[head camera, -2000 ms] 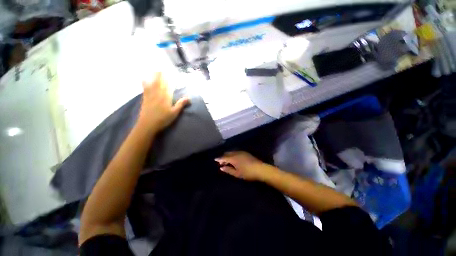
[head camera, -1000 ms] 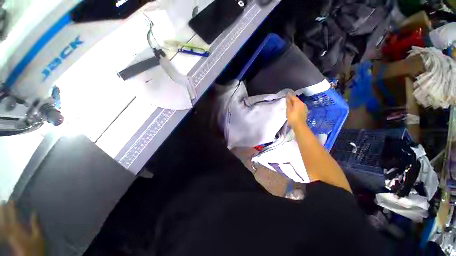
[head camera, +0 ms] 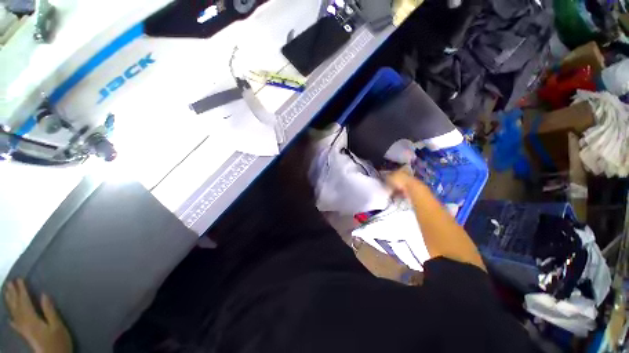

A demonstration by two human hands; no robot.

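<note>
A dark grey panel [head camera: 103,241] lies on the white table at the left, its upper edge by the presser foot area [head camera: 103,148] of the sewing machine [head camera: 90,58]. My left hand [head camera: 34,320] rests flat on the panel with its fingers apart, cut off by the lower frame edge. My right hand [head camera: 400,186] is blurred at the cut-piece bundle [head camera: 348,180] of white and grey cloth beside the blue plastic crate [head camera: 476,176]. Its fingers are partly hidden, so its grip is unclear.
A small curved panel [head camera: 252,127] with a dark strip lies right of the needle. Pens [head camera: 283,81] and a flat black rectangle [head camera: 317,45] lie beyond it. A ruler scale [head camera: 221,183] runs along the table edge. A dark crate [head camera: 517,227] and piled dark cloth [head camera: 493,55] stand right.
The view has swung right since the oldest frame. My right hand has reached the bundle, lifted some white cloth, then moved slightly down and inward. My left hand has slid back on the grey panel.
</note>
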